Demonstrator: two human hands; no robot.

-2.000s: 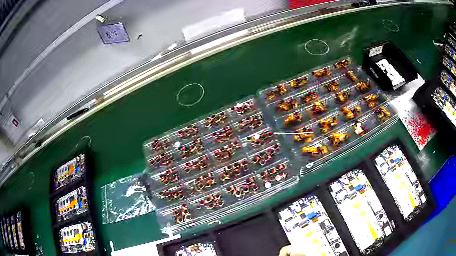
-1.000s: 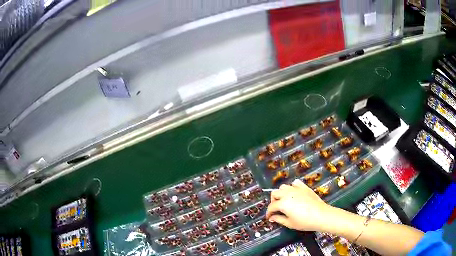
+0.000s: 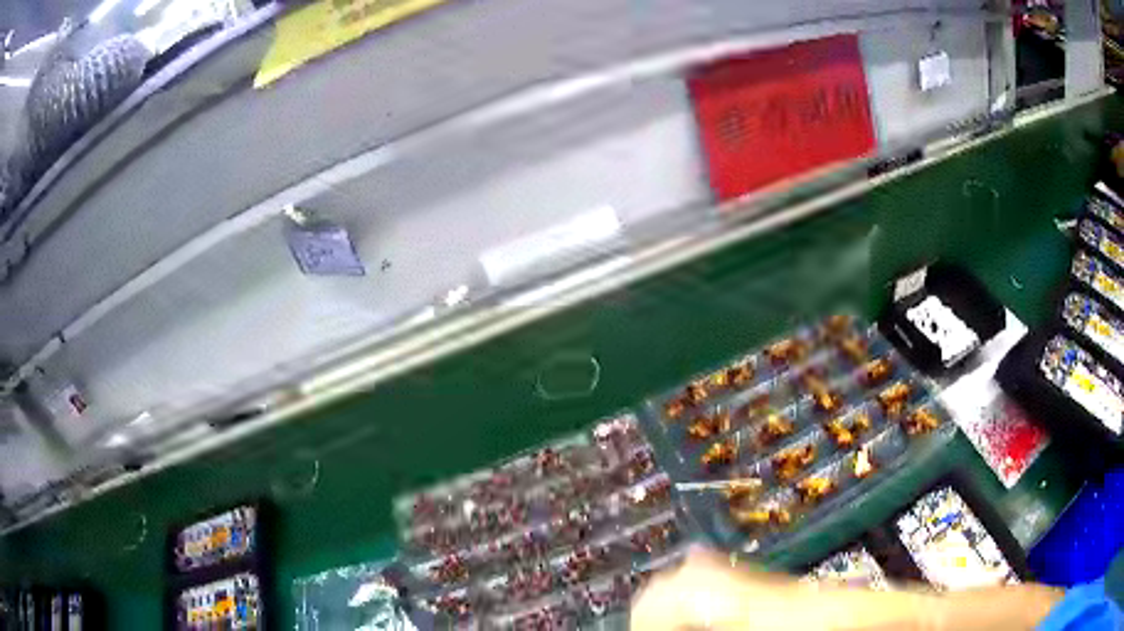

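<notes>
My right hand (image 3: 705,594) is at the bottom edge, blurred and partly cut off, between the two clear trays and the board carrier; its fingers and what they may hold cannot be made out. My left hand is not in view. Dark red-brown parts (image 3: 542,524) fill the left clear tray. Yellow-orange wound parts (image 3: 795,462) sit in rows in the right clear tray. A thin white stick (image 3: 719,486) lies across the right tray's left side. Circuit boards (image 3: 952,536) sit in the black carrier (image 3: 1018,557), partly hidden by my forearm.
A black bin (image 3: 943,323) with white parts stands right of the trays, by a red-and-white sheet (image 3: 1013,441). More board carriers (image 3: 216,542) lie at left and far right. A plastic bag (image 3: 351,599) lies left of the trays. A blue crate (image 3: 1075,524) is at right.
My right hand came in over the left tray's right edge, then moved down to the bottom edge. The view has tilted up, showing more of the panel and a red sign.
</notes>
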